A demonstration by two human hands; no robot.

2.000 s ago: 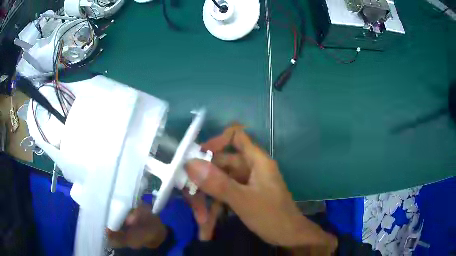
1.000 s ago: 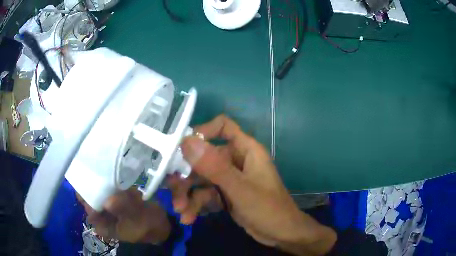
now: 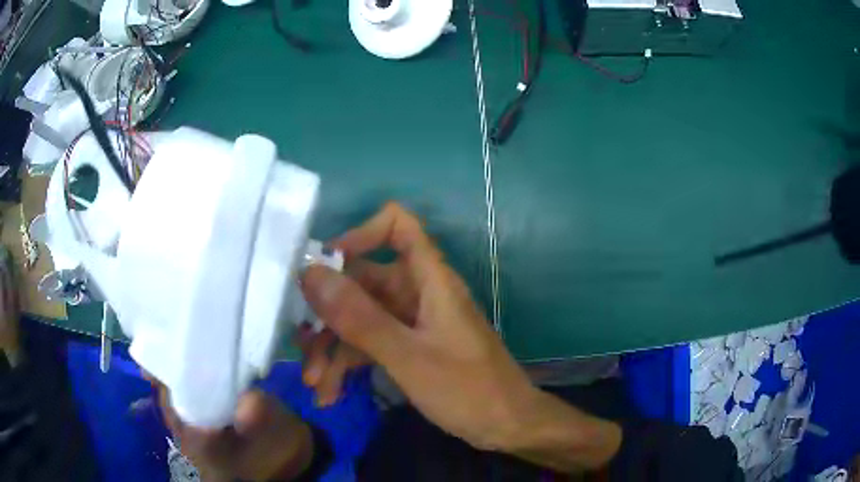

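Observation:
A white camera housing (image 3: 179, 254) is held up over the bench's near left edge, with wires and a black cable at its left end. My left hand (image 3: 231, 433) grips it from below. A small white fitting (image 3: 319, 268) sticks out at the housing's right end. My right hand (image 3: 405, 329) pinches this fitting between thumb and fingers. The round plate behind the fitting is hidden by the housing's rim or inside it; I cannot tell how deep it sits.
A white mounting base (image 3: 401, 24), a black connector lead (image 3: 506, 122) and a screw feeder box (image 3: 660, 30) are at the back. Wired white units (image 3: 123, 80) stand far left. A dark electric screwdriver (image 3: 844, 216) is far right. Bins of parts (image 3: 754, 395) lie below the edge.
The white plate that stood apart from the housing's open end has moved left, into or against it. The housing has turned, so its open end no longer shows. My right hand has moved left with the fitting.

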